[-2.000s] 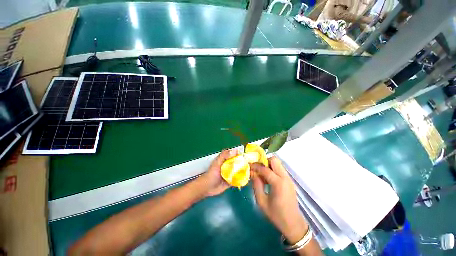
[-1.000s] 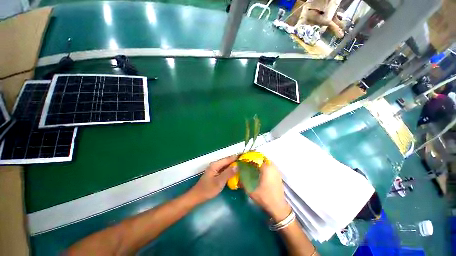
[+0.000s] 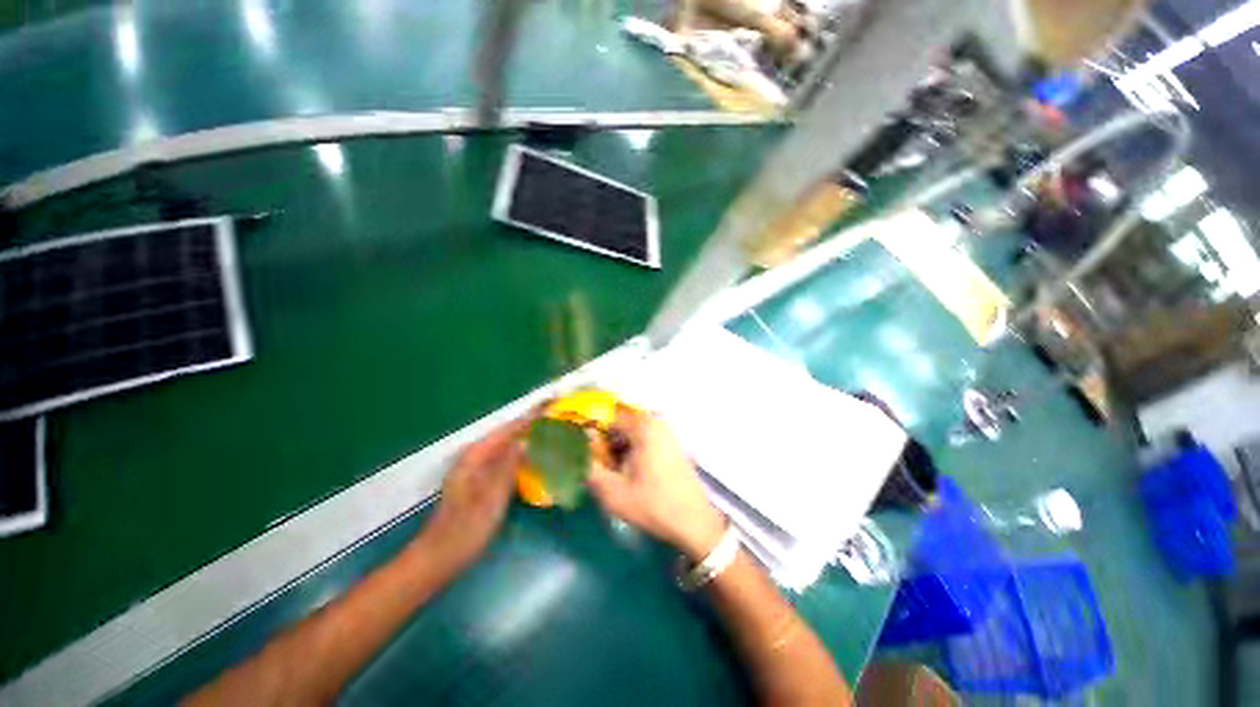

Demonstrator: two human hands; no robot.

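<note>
An orange (image 3: pixel 536 483) with green leaves is held between both hands over the bench's near edge, at the centre of the view. A leaf (image 3: pixel 558 460) covers much of its front. My left hand (image 3: pixel 477 483) holds the orange from the left side. My right hand (image 3: pixel 647 477), with a bracelet at the wrist, grips the orange and its peel (image 3: pixel 587 406) from the right. The picture is blurred, so the exact finger contact is hard to tell.
Framed solar panels lie on the green strip at left (image 3: pixel 118 315) and at the back (image 3: pixel 580 207). White sheets (image 3: pixel 781 428) are stacked right of my hands, beside a slanting metal post (image 3: pixel 774 180). Clear bottles are at right, with blue crates (image 3: pixel 1016 622) below.
The view has swung to the right, so panels and hands sit further left and the blue crates show. Both hands stay on the orange. The leaf now hangs across its front, unlike two seconds ago.
</note>
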